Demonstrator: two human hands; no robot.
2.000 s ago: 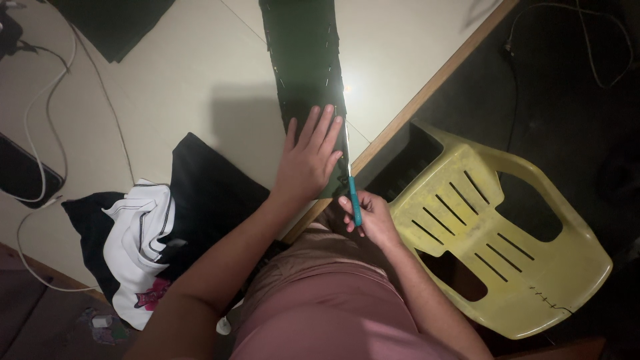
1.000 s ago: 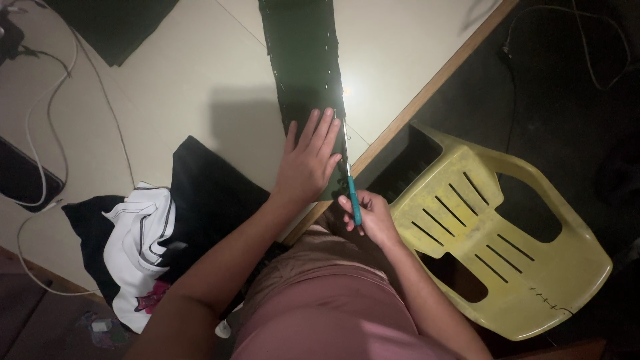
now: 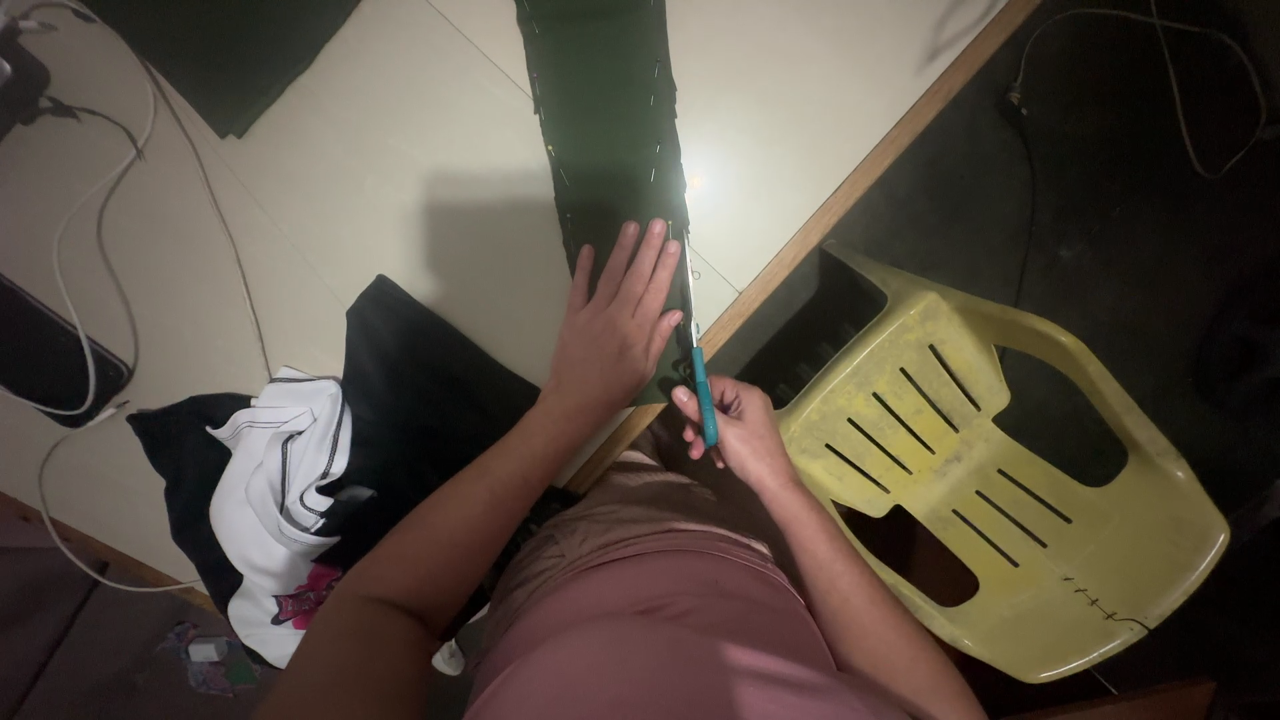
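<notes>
A long strip of dark green fabric (image 3: 610, 110) lies on the pale tabletop, with straight pins along both long sides. My left hand (image 3: 625, 315) rests flat on its lower part, fingers a little apart, holding nothing. My right hand (image 3: 735, 425) grips the teal handle of a pair of scissors (image 3: 704, 395). The blades point away from me along the fabric's right edge, beside my left fingers; how far they are parted cannot be told. The lower end of the strip is partly hidden under my left hand.
White printed cloth (image 3: 270, 500) and black cloth (image 3: 410, 370) lie at the table's lower left. Another dark green fabric piece (image 3: 235, 60) is at the upper left, near cables and a black device (image 3: 50, 350). A cracked yellow plastic chair (image 3: 1010, 470) stands right of the wooden table edge (image 3: 860, 190).
</notes>
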